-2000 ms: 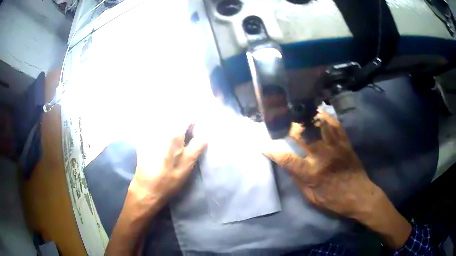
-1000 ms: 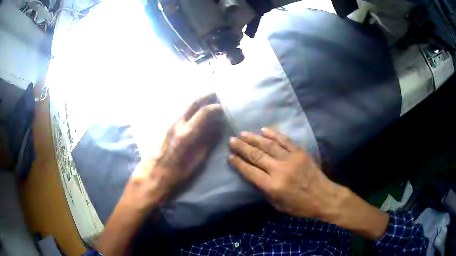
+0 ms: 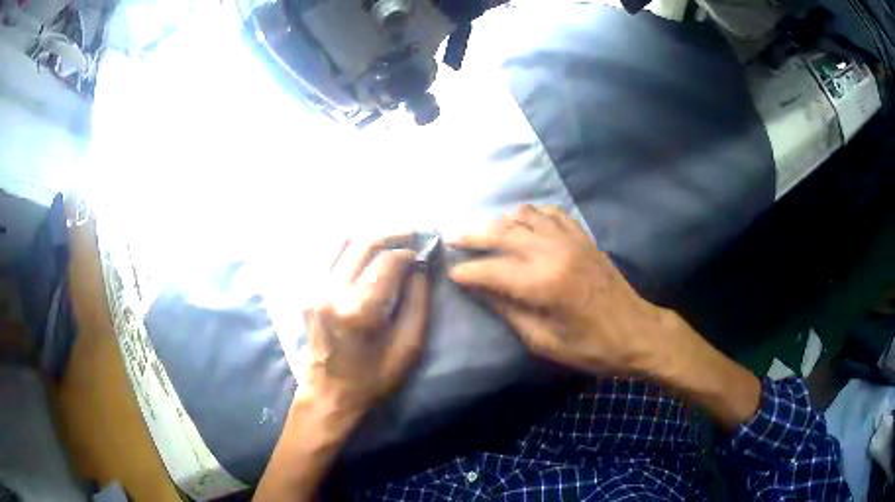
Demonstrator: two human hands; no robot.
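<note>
The garment panel [image 3: 471,338] lies over the table edge in front of me, light grey in the middle and washed out white towards the lamp, with dark grey side sections [image 3: 648,127]. My left hand [image 3: 368,319] pinches a small raised fold of the light grey cloth [image 3: 429,247] between thumb and fingers. My right hand [image 3: 559,284] lies just right of the fold, its thumb and index fingertips close against it. No separate tool can be made out in either hand. Glare hides details near the fingertips.
The sewing machine head [image 3: 363,59] stands above and behind the hands, its lower parts partly in glare. The worn pale table edge [image 3: 147,392] and a wooden-coloured strip [image 3: 93,363] run down the left. Cloth scraps [image 3: 810,353] lie at lower right. My checked shirt [image 3: 599,441] is below.
The white pocket piece seen two seconds ago no longer shows and the machine head sits farther up. My hands have come together, and the left now pinches up cloth that lay flat.
</note>
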